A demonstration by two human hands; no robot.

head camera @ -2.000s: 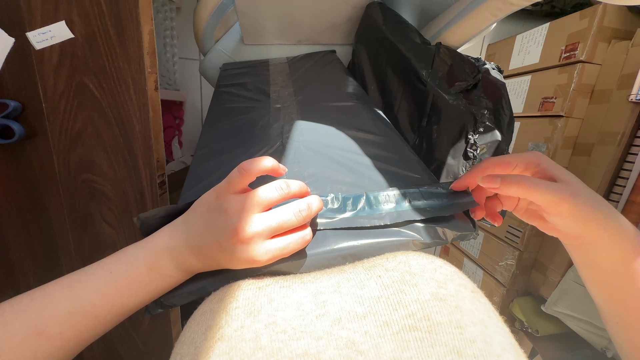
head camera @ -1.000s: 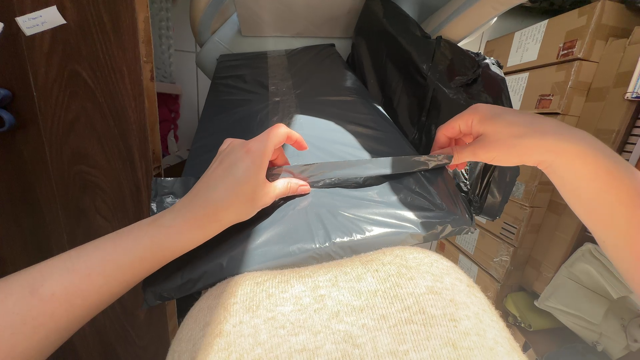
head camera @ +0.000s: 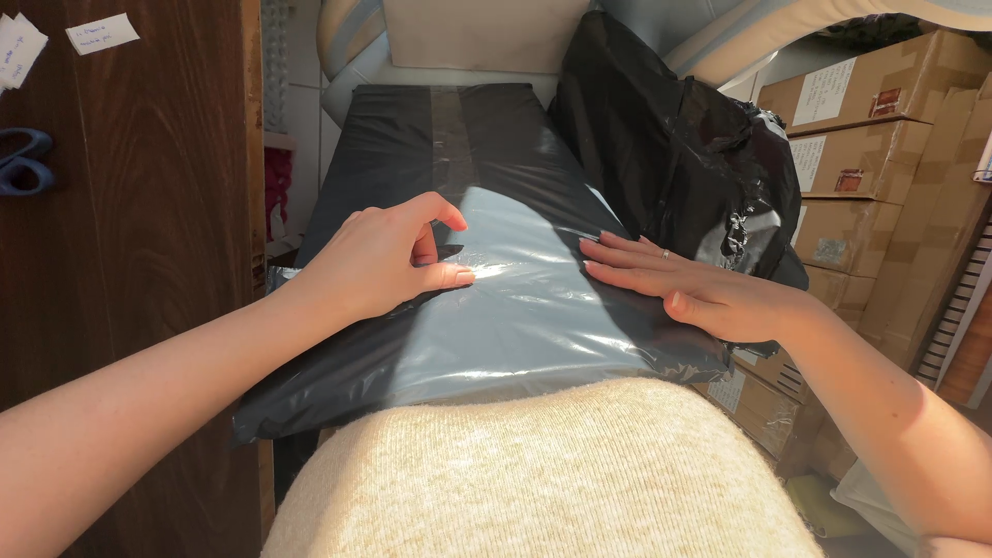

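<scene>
A flat package wrapped in dark plastic film [head camera: 511, 325] lies in front of my body, its near edge against a beige knit garment [head camera: 542, 473]. A strip of clear tape [head camera: 452, 136] runs along its far part. My left hand [head camera: 403, 256] rests on the package near its middle, thumb and index finger curved apart, close to a small dark fold of plastic. On the right side of the package my right hand [head camera: 659, 279] lies flat, fingers together and stretched out, with a ring on one finger. A crumpled black plastic bag [head camera: 666, 147] stands beyond the right hand.
At the left is a dark wooden tabletop [head camera: 170, 232] with blue-handled scissors [head camera: 23, 163] and paper slips [head camera: 102, 33]. Stacked cardboard boxes [head camera: 860, 155] stand at the right. A padded chair [head camera: 353, 46] with a beige panel [head camera: 484, 35] is behind the package.
The strip of plastic that both hands held stretched across the package is now down against it. My right hand has let go and lies flat on the package.
</scene>
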